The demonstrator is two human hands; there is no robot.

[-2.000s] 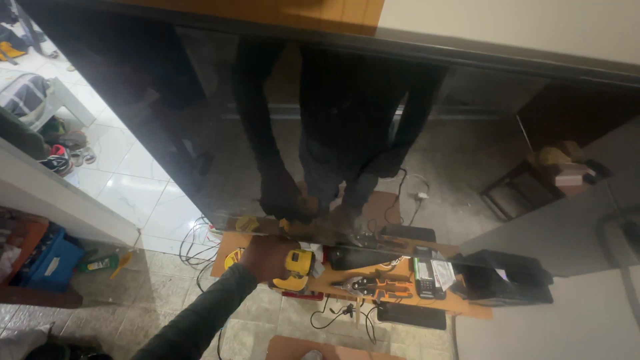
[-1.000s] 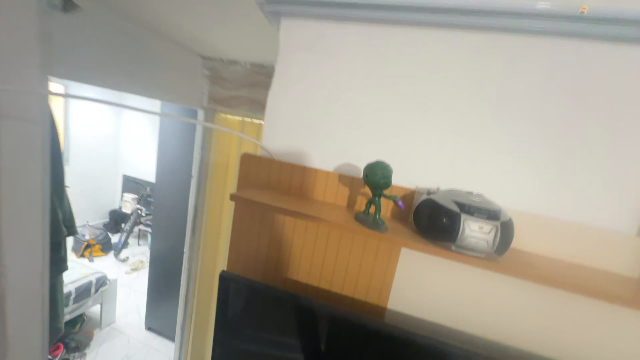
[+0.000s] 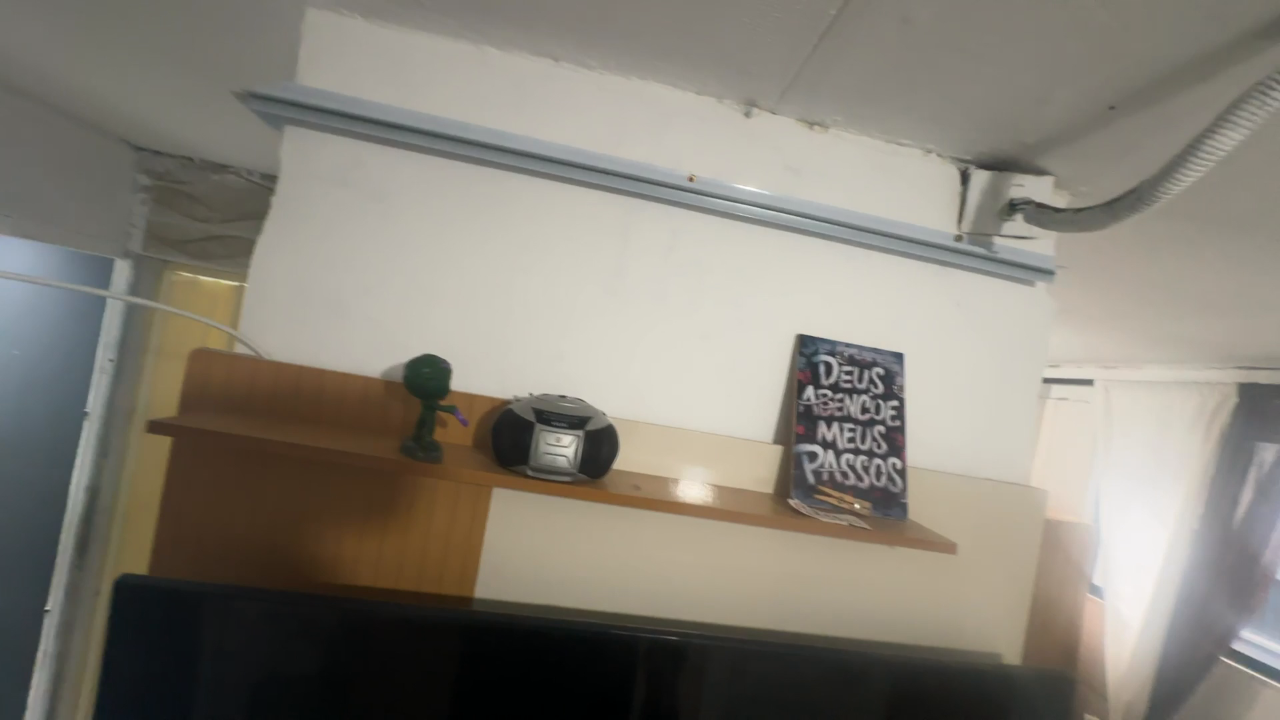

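Observation:
Neither my left hand nor my right hand shows in the head view at this moment. Below the wooden wall shelf (image 3: 715, 500) is the upper part of a black flat-screen television (image 3: 560, 665); its lower part is out of frame. On the shelf stand a dark green big-headed figurine (image 3: 427, 405), a silver and black portable stereo (image 3: 556, 438) and an upright dark sign with lettering (image 3: 850, 425). A wooden clothespin (image 3: 842, 500) is at the foot of the sign, over a small piece of paper.
A grey metal channel (image 3: 640, 182) runs along the upper wall. At its right end, a corrugated conduit (image 3: 1150, 205) meets a white electrical box (image 3: 1000, 203). A white cable (image 3: 130, 300) crosses a doorway at left. Curtains (image 3: 1150, 510) hang at right.
The view has swung up from the lower shelf with tools to the upper wall. A hand by a yellow tool, seen two seconds ago, is out of view.

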